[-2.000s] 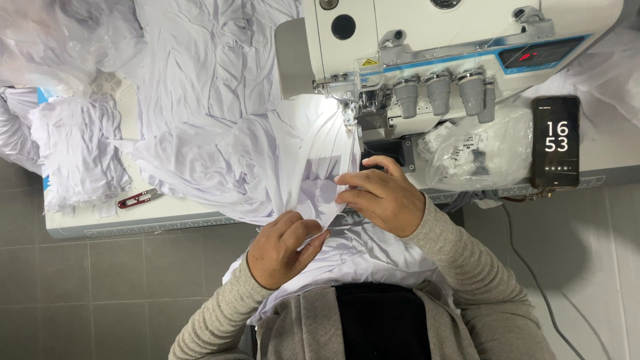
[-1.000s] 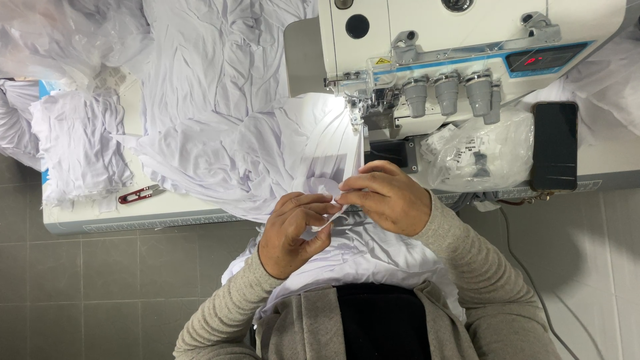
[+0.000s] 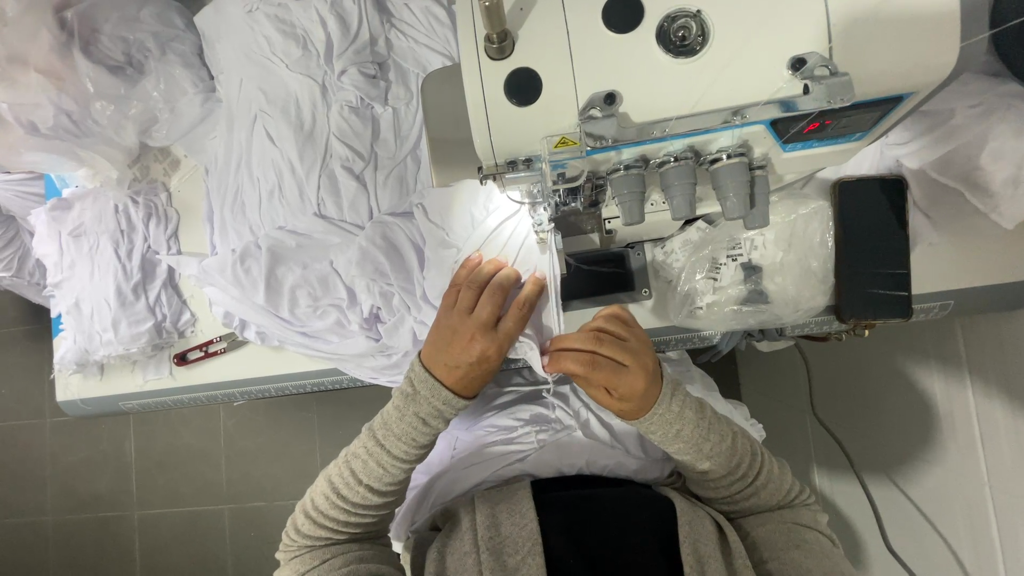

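Observation:
White knit fabric point(image 3: 480, 220) runs under the lit presser foot point(image 3: 542, 228) of an overlock sewing machine point(image 3: 704, 72). Flat on that fabric, just below and left of the foot, lies my left hand point(image 3: 476, 328) with its fingers slightly spread. My right hand point(image 3: 608, 360) pinches the fabric's edge between thumb and fingertips, below the foot near the table edge. From there more white fabric point(image 3: 552, 448) hangs down over my lap. The rest of the cloth spreads to the left in loose folds.
Red-handled thread snips point(image 3: 204, 350) lie at the left by a stack of gathered white pieces point(image 3: 112, 272). Clear plastic point(image 3: 104, 80) is behind them. To the right are a plastic bag of labels point(image 3: 744, 272) and a dark-screened phone point(image 3: 872, 248). A cable point(image 3: 832, 424) hangs below.
My left hand has moved up from beside my right hand onto the fabric near the presser foot. My right hand has shifted slightly down. The phone's screen, lit two seconds ago, is dark.

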